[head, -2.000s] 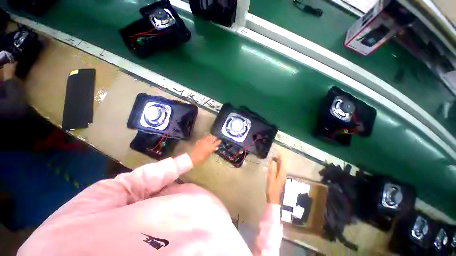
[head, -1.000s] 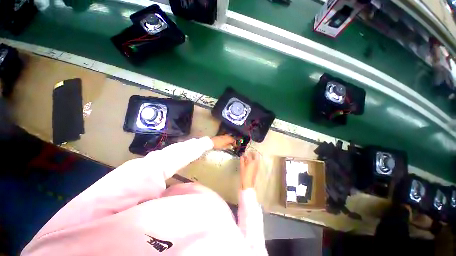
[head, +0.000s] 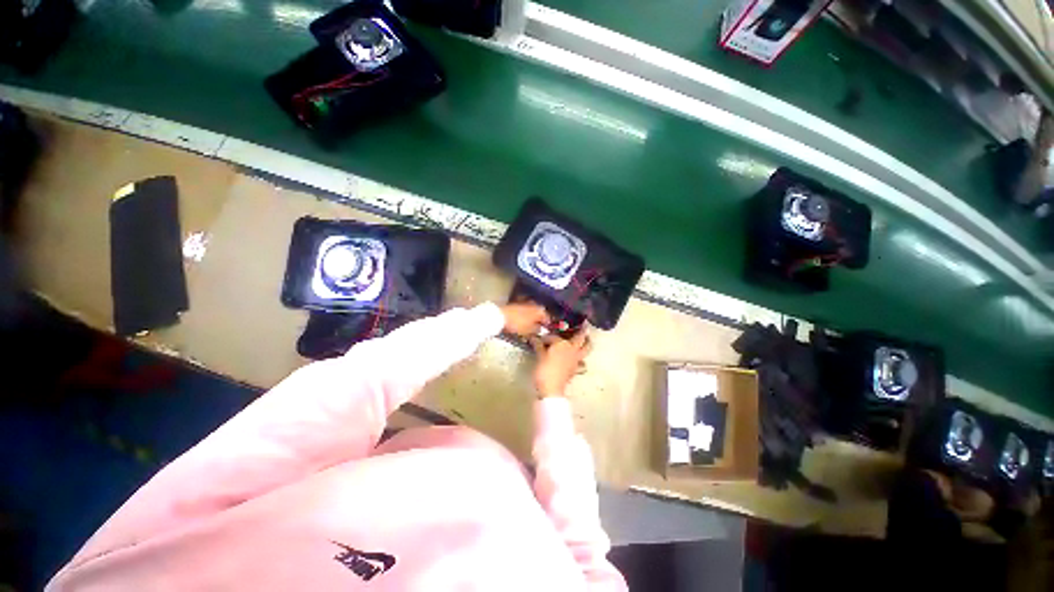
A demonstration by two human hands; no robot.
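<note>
A black front housing half (head: 610,278) lies on the bench edge in front of me, with a silver speaker driver (head: 551,256) in it and red lead wires at its right. The smaller rear housing half (head: 566,315) sits just below it, mostly hidden by my hands. My left hand (head: 526,317) is on the left side of this smaller shell. My right hand (head: 562,355) is at its near edge, fingers close to my left hand's fingertips. The fingers are small and blurred, so I cannot tell whether they pinch anything.
Another opened unit (head: 407,268) lies left, with a black panel (head: 148,257) beyond it. A carton tray (head: 740,426) with white and black pads is at the right, beside dark foam strips (head: 788,382). The green conveyor belt (head: 647,191) carries more units. More units stand far right.
My right hand has moved from beside the carton tray leftward to the smaller shell. My left hand has moved right onto that shell. The unit on the belt at right has shifted slightly right since the last frame.
</note>
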